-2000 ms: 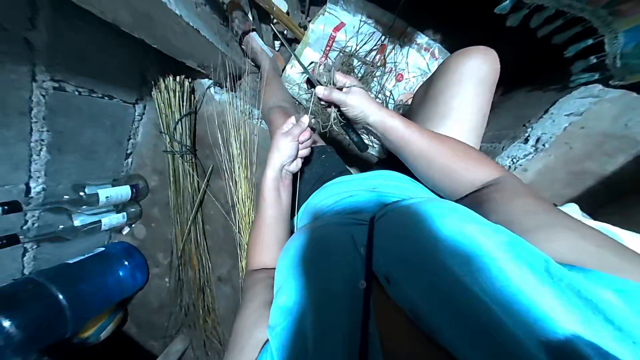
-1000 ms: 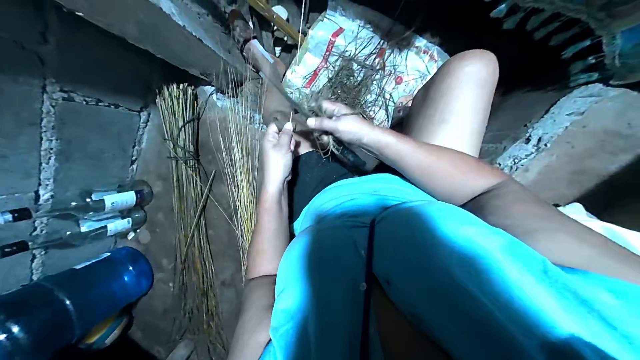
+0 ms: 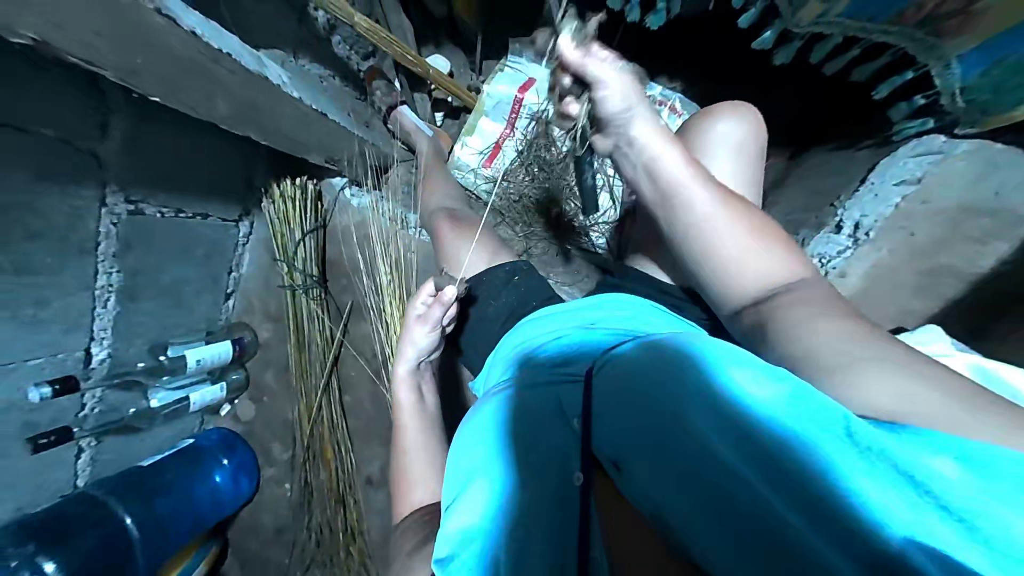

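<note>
My left hand (image 3: 430,320), beside my thigh, pinches the lower end of a thin pale strand (image 3: 480,228) between thumb and fingers. The strand slants up toward my right hand (image 3: 596,84), which is raised over the printed sack and closed around a knife; its dark handle (image 3: 586,182) hangs below the fist, and plant shavings cling about the fingers. The blade is mostly blurred or hidden. Under the right hand a tangle of thin shavings (image 3: 536,188) lies on the white printed sack (image 3: 494,120) between my legs.
A tied bundle of stalks (image 3: 308,320) lies at the left, with looser thin stalks (image 3: 384,280) beside my leg. Two glass bottles (image 3: 200,396) and a large blue bottle (image 3: 184,488) lie near the block wall (image 3: 168,272). A long stalk bundle (image 3: 400,52) crosses near my foot.
My hands were close together over my lap; now the right hand has moved up and away over the sack, the left down toward my hip, and the strand shows between them.
</note>
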